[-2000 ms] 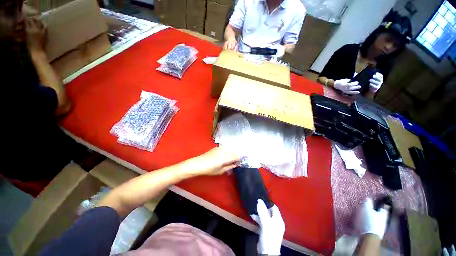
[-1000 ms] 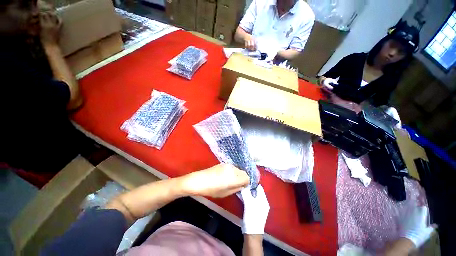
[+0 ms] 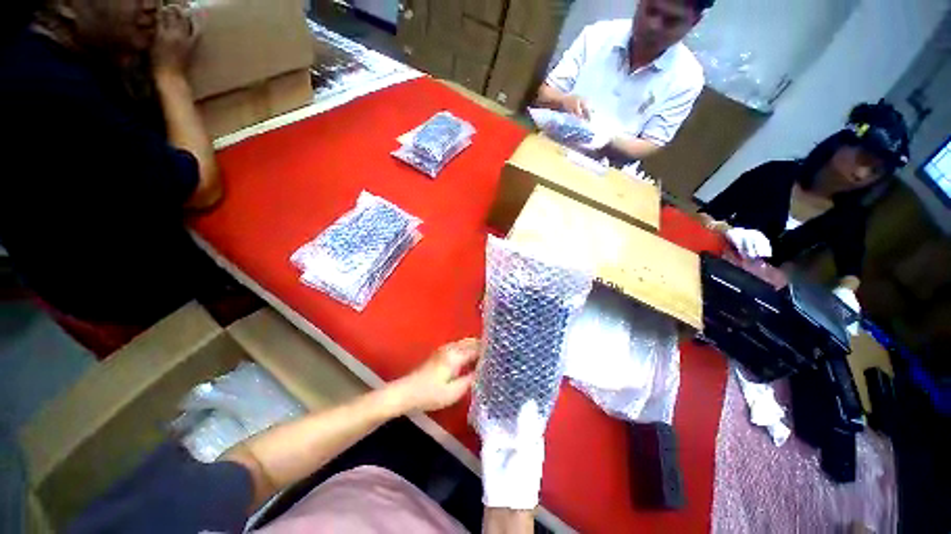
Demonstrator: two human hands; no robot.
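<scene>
A bubble bag with a dark unit inside (image 3: pixel 528 323) stands raised in front of the bag supply carton. My right hand (image 3: pixel 513 459), in a white work glove, grips its lower end. My bare left hand (image 3: pixel 450 375) is at the bag's left edge; its fingers are partly bent, and whether they touch the bag cannot be told. A loose black unit (image 3: pixel 655 466) lies on the red table to the right of my gloved hand. Empty bubble bags (image 3: pixel 626 349) spill from the open end of the bag supply carton (image 3: pixel 605 250).
Bagged units lie in two piles on the red table (image 3: pixel 302 141), a near one (image 3: pixel 360 250) and a far one (image 3: pixel 435 143). A second carton (image 3: pixel 584 179) stands behind the first. Black units (image 3: pixel 766 323) are heaped right. A floor carton (image 3: pixel 125 417) is beside my lap. Three people sit around.
The black unit I held in my gloved hand is now inside a bubble bag, held up more upright. My left hand has moved off the bag's lower end. Another loose unit appeared on the table.
</scene>
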